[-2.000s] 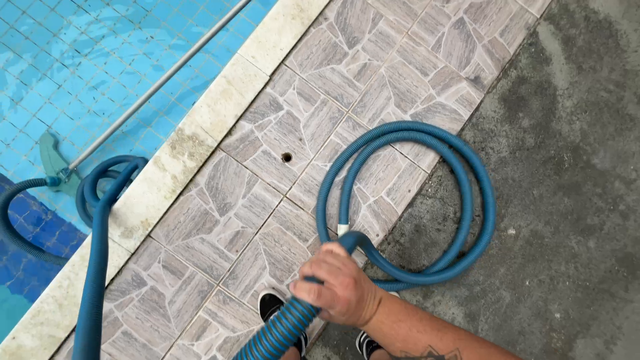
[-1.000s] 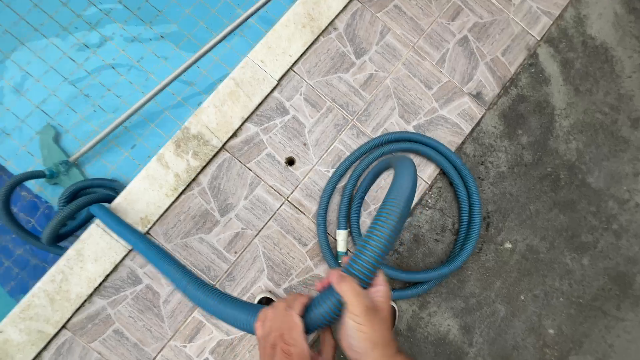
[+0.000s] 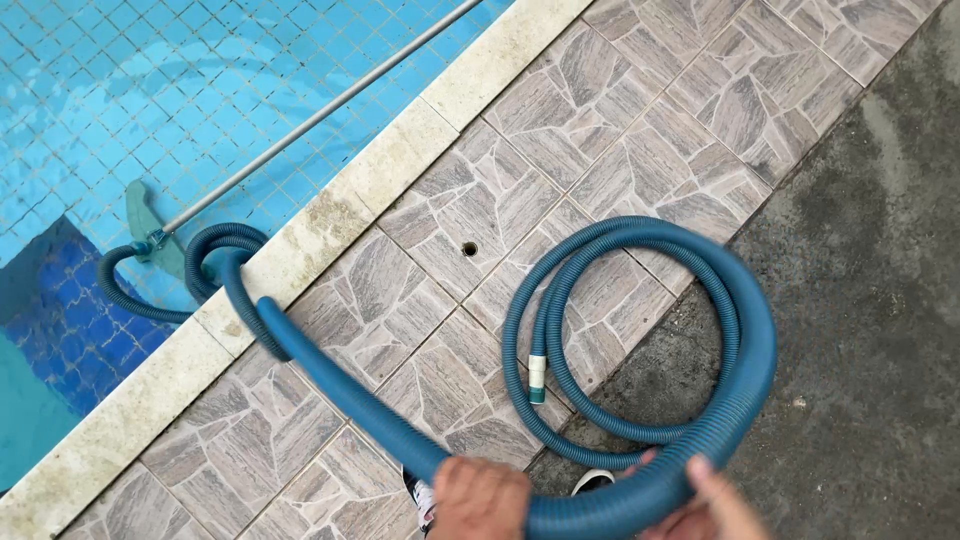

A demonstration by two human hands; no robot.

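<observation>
A blue corrugated pool hose [image 3: 600,510] crosses the bottom of the view. My left hand [image 3: 481,499] is closed around it. My right hand [image 3: 697,499], partly blurred, is at the hose further right, with its thumb on the near side and other fingers beyond; how firmly it grips is unclear. From there the hose curves up over the coiled loops, which lie partly on tile, partly on concrete. A white and green hose cuff [image 3: 537,379] lies inside the coil. Leftward the hose runs over the pool edge to a green vacuum head [image 3: 154,225] on a metal pole [image 3: 322,112].
The pale stone coping [image 3: 330,217] borders the pool water [image 3: 225,60] at the left. A small round hole [image 3: 469,249] is in the patterned tiles. Grey concrete [image 3: 862,337] lies at the right. Parts of the person's shoes [image 3: 592,480] show beneath the hose.
The raised hose bend between my hands and the coil now curves out along the coil's right side. Two seconds ago only one hand was in view on the hose; now both are in view.
</observation>
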